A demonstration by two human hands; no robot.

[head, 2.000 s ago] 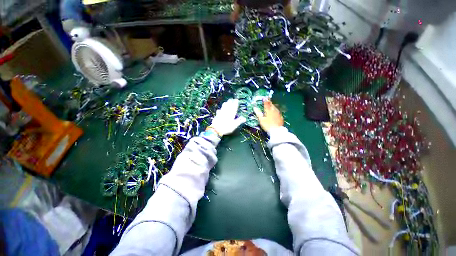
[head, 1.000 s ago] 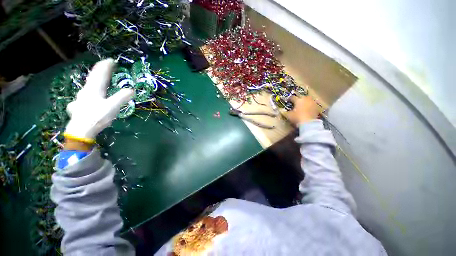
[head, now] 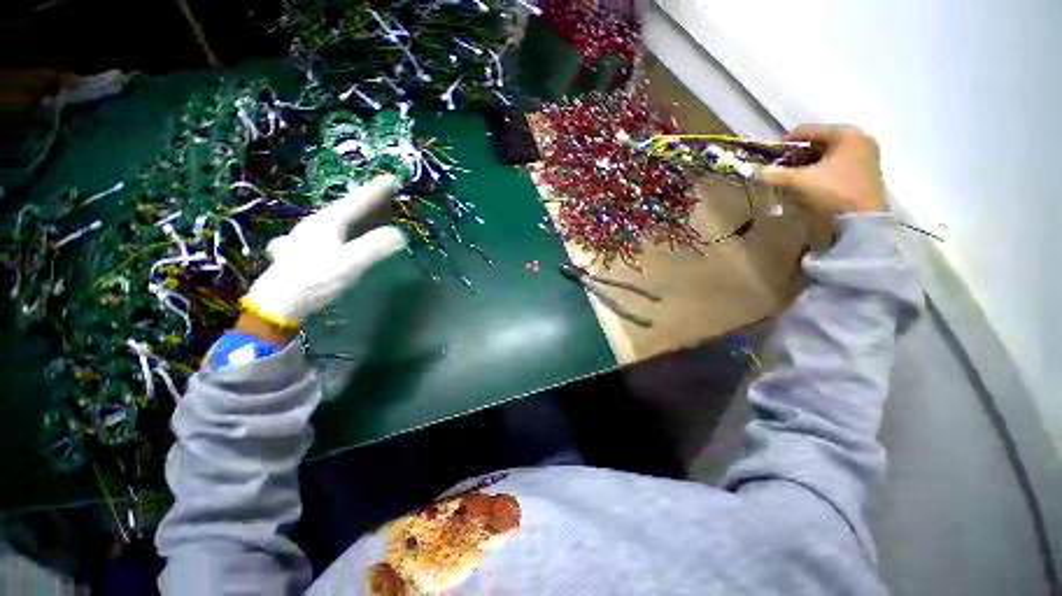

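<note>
My right hand [head: 833,169], bare, is at the right, raised over the brown board. It grips a wired unit [head: 710,151] with yellow, white and dark wires, which reaches left over the red pile. My left hand [head: 332,259], in a white glove with a yellow cuff, has its thumb and fingers apart and holds nothing. Its fingertips are just below a small stack of green wire rings [head: 355,149] with white leads and thin wires trailing right. Whether the fingertips touch the stack I cannot tell.
The red-and-silver pile [head: 611,175] lies on the brown board [head: 670,309]. Dark-handled pliers [head: 611,291] lie at the board's left edge, near a dark block [head: 512,137]. A long green heap [head: 175,256] runs down the left. Another green heap [head: 396,52] stands at the back. A white wall is right.
My right hand has lifted the wired unit from the board beside the red pile and moved up and right. My left hand has moved to just below the ring stack. The view has shifted.
</note>
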